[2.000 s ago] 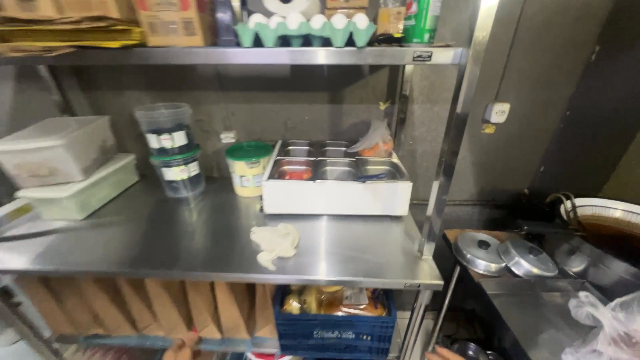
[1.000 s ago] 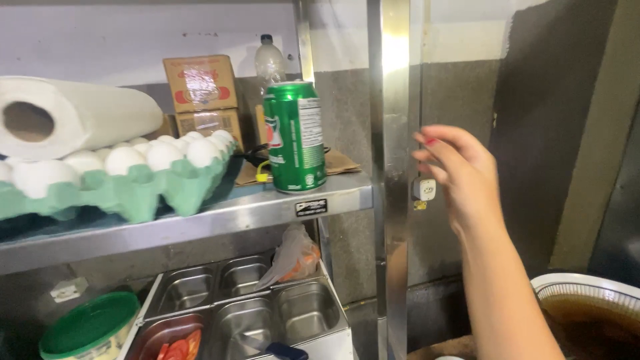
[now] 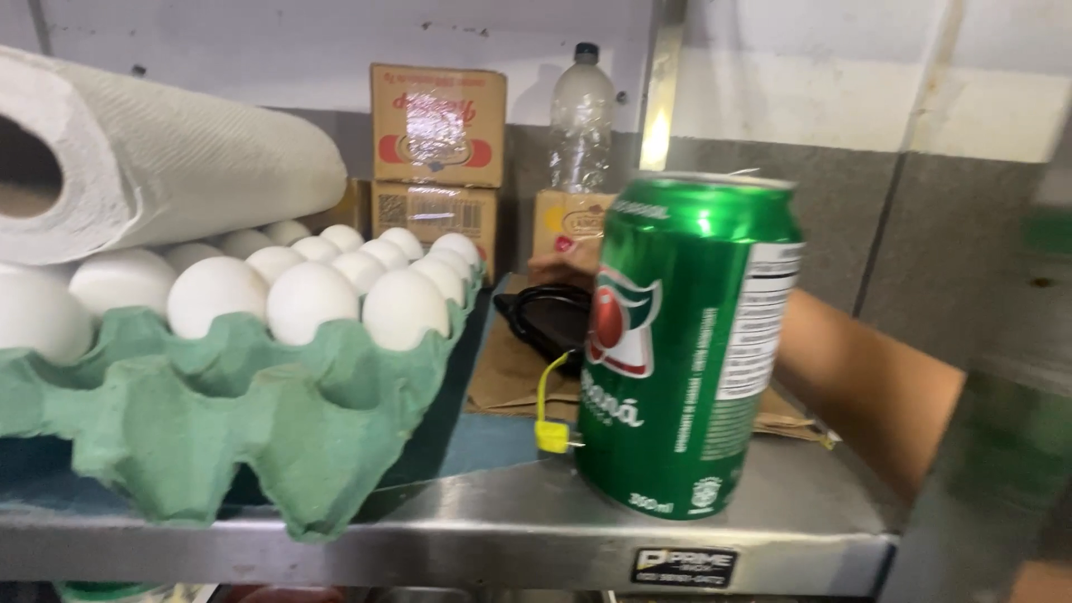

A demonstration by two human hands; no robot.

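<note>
My right hand [image 3: 569, 261] is partly hidden behind a green soda can [image 3: 687, 352], its forearm reaching in from the right behind the shelf post. Red-nailed fingers are at a black object with a looped rim [image 3: 548, 318], lying on flattened brown cardboard [image 3: 511, 381]; whether they grip it I cannot tell. A small yellow plug-like piece [image 3: 553, 435] on a yellow strip hangs beside the can. The can stands upright near the steel shelf's front edge [image 3: 469, 544]. My left hand is out of view.
White eggs [image 3: 218, 297] fill a green carton tray [image 3: 293, 435] on the left, with a paper towel roll [image 3: 209, 159] lying over them. Stacked cardboard boxes [image 3: 440, 126] and a clear plastic bottle [image 3: 582, 126] stand behind. A blurred metal post [image 3: 980, 402] rises at right.
The view has closed in on the upper shelf. My right hand, raised right of the post one second ago, is now behind the can at the black object.
</note>
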